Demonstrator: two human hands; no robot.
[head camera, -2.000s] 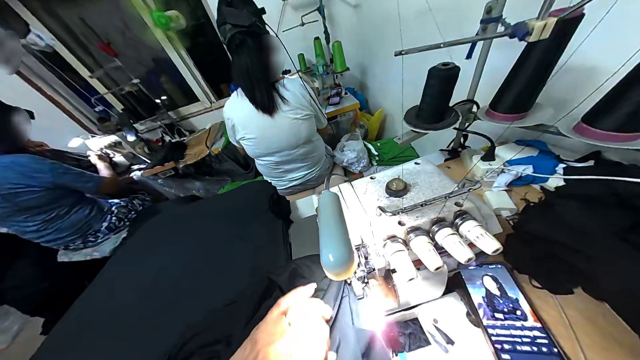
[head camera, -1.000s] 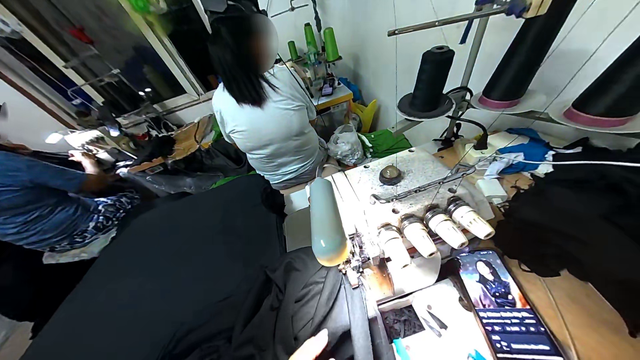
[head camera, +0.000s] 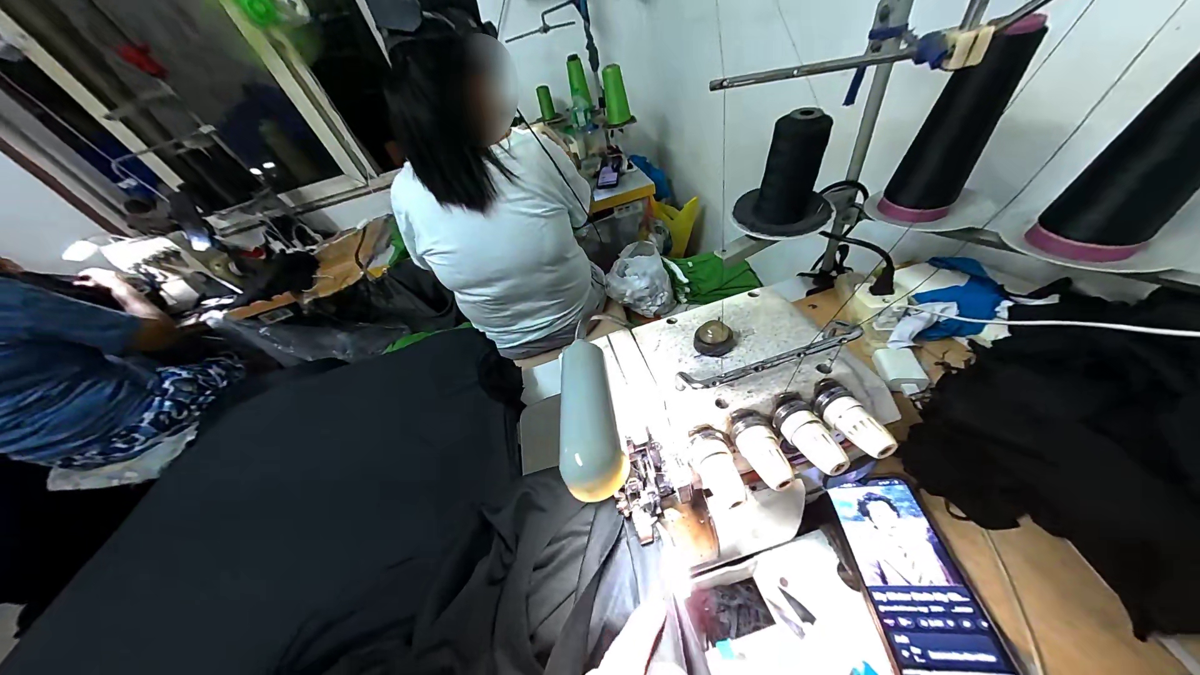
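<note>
An overlock sewing machine (head camera: 750, 328) with a pale, worn top stands at centre right, its presser-foot area (head camera: 647, 506) brightly lit. Dark grey fabric (head camera: 534, 562) lies in folds in front of and left of the foot. One hand, seemingly my left hand (head camera: 639, 642), shows washed out by glare at the bottom edge, beside the fabric just below the foot; whether its fingers grip the cloth cannot be told. My right hand is not visible. A rounded grey-green housing (head camera: 589, 412) stands left of the foot, and white tension knobs (head camera: 811, 436) line the machine's front.
A phone (head camera: 923, 581) with a lit screen lies right of the machine. Black cloth is heaped at left (head camera: 309, 506) and right (head camera: 1078, 441). Black thread cones (head camera: 793, 169) stand behind. One person (head camera: 506, 244) sits ahead, another (head camera: 84, 366) works at far left.
The visible hand, larger in view two seconds ago over the fabric, is now mostly below the frame and nearer the lit machine foot. The grey fabric has shifted, and the phone's picture differs.
</note>
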